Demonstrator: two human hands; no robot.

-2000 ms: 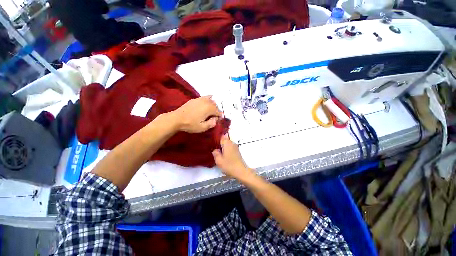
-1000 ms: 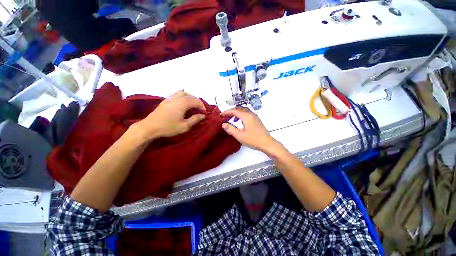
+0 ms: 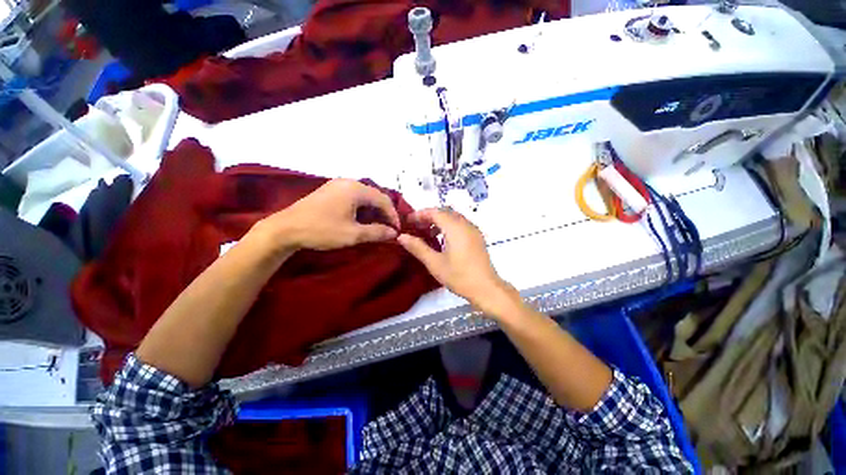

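A dark red garment [image 3: 306,311] lies crumpled on the white machine table, left of the needle, and hangs slightly over the front edge. My left hand [image 3: 339,218] pinches its right end between thumb and fingers. My right hand [image 3: 455,250] pinches the same edge from the right; the fingertips of both hands nearly meet just in front of the presser foot [image 3: 452,184]. The cloth between the fingertips is mostly hidden. The white sewing machine [image 3: 557,121] with "JACK" lettering stands behind my hands.
Scissors with yellow and red handles [image 3: 596,193] lie right of the needle, beside dark cord loops [image 3: 685,243] over the edge. More red fabric [image 3: 278,79] lies behind. Khaki cloth [image 3: 742,371] is heaped at right. A blue bin [image 3: 351,436] with red cloth is below the edge.
The garment has been turned and spread further left and toward the front edge. Both hands have come close to the presser foot; since a second ago their fingertips have drawn together on the cloth.
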